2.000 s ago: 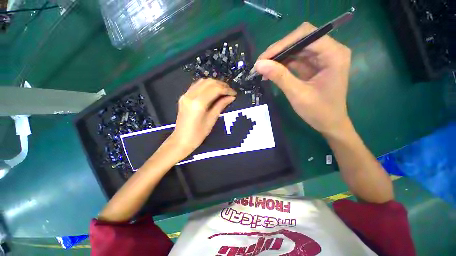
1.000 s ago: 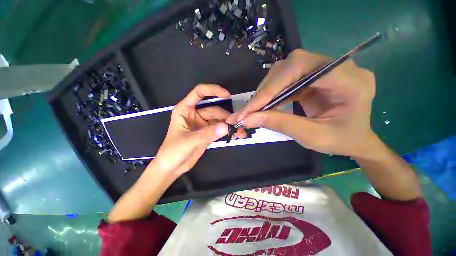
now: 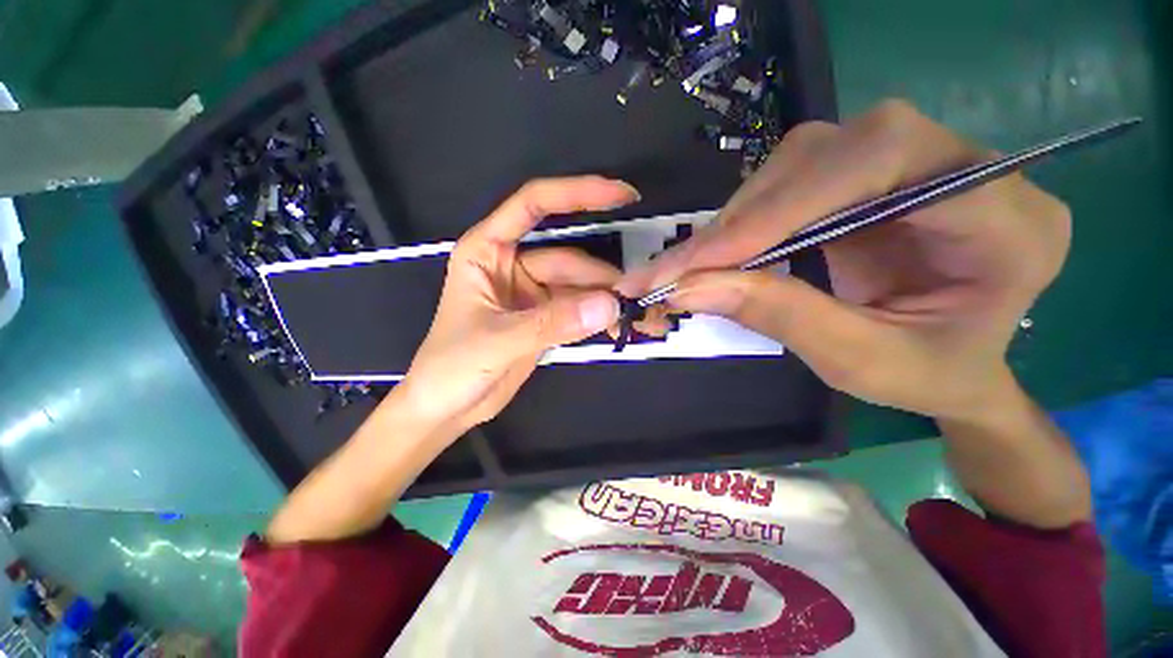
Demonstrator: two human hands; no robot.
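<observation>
My left hand [image 3: 502, 315] holds a small black flex-cable part [image 3: 627, 321] between thumb and fingertip, above the pad sheet. My right hand [image 3: 888, 264] grips slim dark tweezers [image 3: 888, 206] like a pen. Their silvery tip touches or nearly touches the part; whether a pad is at the tip I cannot tell. The long black pad sheet [image 3: 367, 315] with white border lies slanted across the tray under both hands, its bare white stepped area partly hidden by my right hand.
The black divided tray [image 3: 354, 142] holds a pile of small dark parts [image 3: 277, 219] at left and another pile [image 3: 643, 45] at top. A pale metal arm [image 3: 97, 144] reaches in at left. A blue thing [image 3: 1132, 463] lies at the right edge.
Both hands came together over the pad sheet from the upper pile, and the view moved closer. Since one second ago, the tweezers have tilted flatter and both hands sit slightly further right.
</observation>
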